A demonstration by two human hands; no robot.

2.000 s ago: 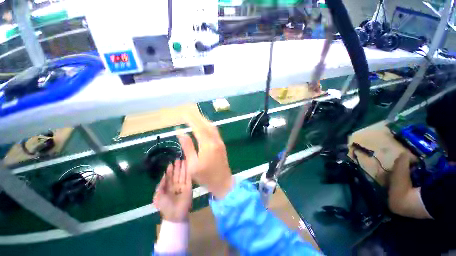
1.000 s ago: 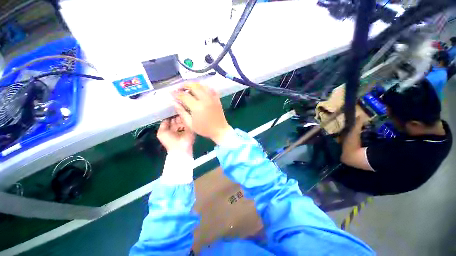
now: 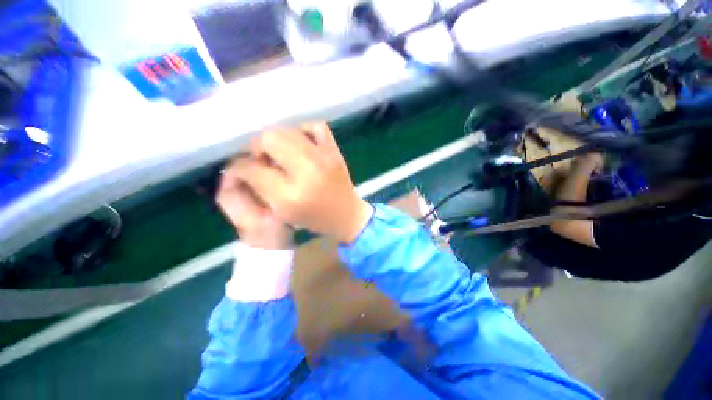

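My left hand (image 3: 251,209) is in front of the white shelf's edge, its palm turned up and mostly hidden behind my right hand. My right hand (image 3: 300,181) lies over it with curled fingers, and the two hands touch. Both are bare and blurred. I cannot see what lies in the palm or between the fingers. The brown cardboard mat (image 3: 336,301) is below my hands.
The white shelf (image 3: 258,109) carries the feeder with its blue panel (image 3: 170,74) and a blue tray (image 3: 66,101). A black headset (image 3: 84,241) is on the green line at left. A blurred screwdriver with cables and a person in black (image 3: 648,238) are at right.
The view has moved closer to the feeder. My right hand has closed over my left palm, where small dark specks showed before. My hands have dropped away from the feeder's opening.
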